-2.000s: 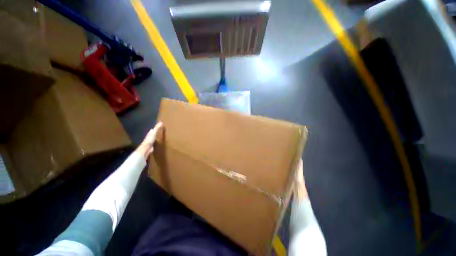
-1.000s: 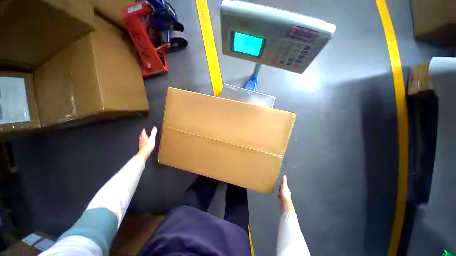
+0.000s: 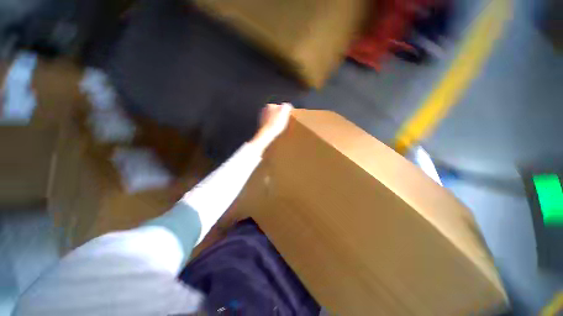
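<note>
A brown shipping carton (image 3: 364,210) is tilted close in front of me, against my dark purple apron (image 3: 247,271). My left hand (image 3: 276,119) grips the carton's upper left corner. My right hand is not in view; the carton's right side and the frame's lower edge hide that area. A small pale part of the platform scale (image 3: 427,165) shows just past the carton's far edge. The scale indicator (image 3: 549,199) is cut off at the right edge, its display lit green. The picture is blurred.
Cartons with white labels (image 3: 141,170) stand at the left. Another carton (image 3: 296,31) is at the top centre, with the red pallet jack (image 3: 389,34) beside it. A yellow lane line (image 3: 454,80) crosses the floor at the upper right.
One second ago both hands were apart beside the carton at the scale. Now the carton is raised and tilted close to me, my left hand on it. The view has swung left.
</note>
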